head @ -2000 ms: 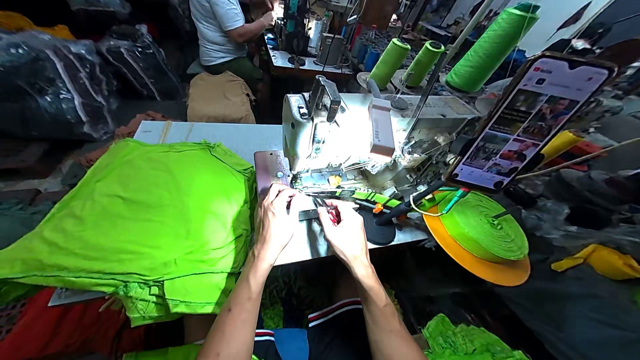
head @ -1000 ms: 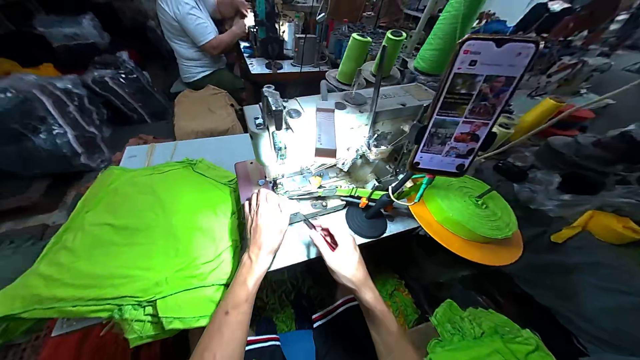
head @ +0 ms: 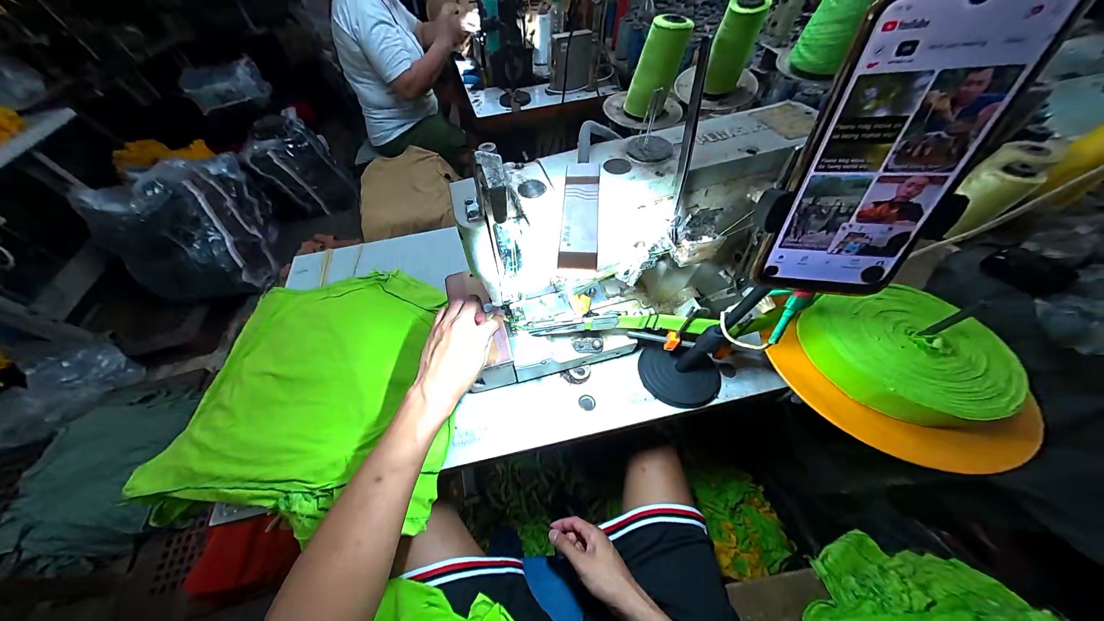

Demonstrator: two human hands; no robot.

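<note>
My left hand (head: pixel 457 345) is at the needle end of an industrial sewing machine (head: pixel 638 198), fingers bent together beside the presser foot; whether it pinches something is hidden. Low over my lap, my right hand (head: pixel 591 552) has loosely curled fingers with nothing seen in them. A pile of lime green fabric pieces (head: pixel 319 371) lies on the table left of the machine. Green binding tape (head: pixel 681 322) runs toward the needle area from a wound roll (head: pixel 914 354) on an orange disc. Green fabric (head: pixel 414 604) also lies across my lap.
A phone (head: pixel 897 147) on a black stand (head: pixel 679 377) rises right of the machine. Green thread cones (head: pixel 660 69) stand behind it. More green cloth (head: pixel 923 582) lies at the lower right. Another person (head: pixel 388 78) sits at a machine further back. Plastic-wrapped bundles (head: pixel 190 224) lie at left.
My right hand has moved from the machine's front edge down to my lap, and the dark red-handled tool seen in it earlier no longer shows. My left hand stays near the needle.
</note>
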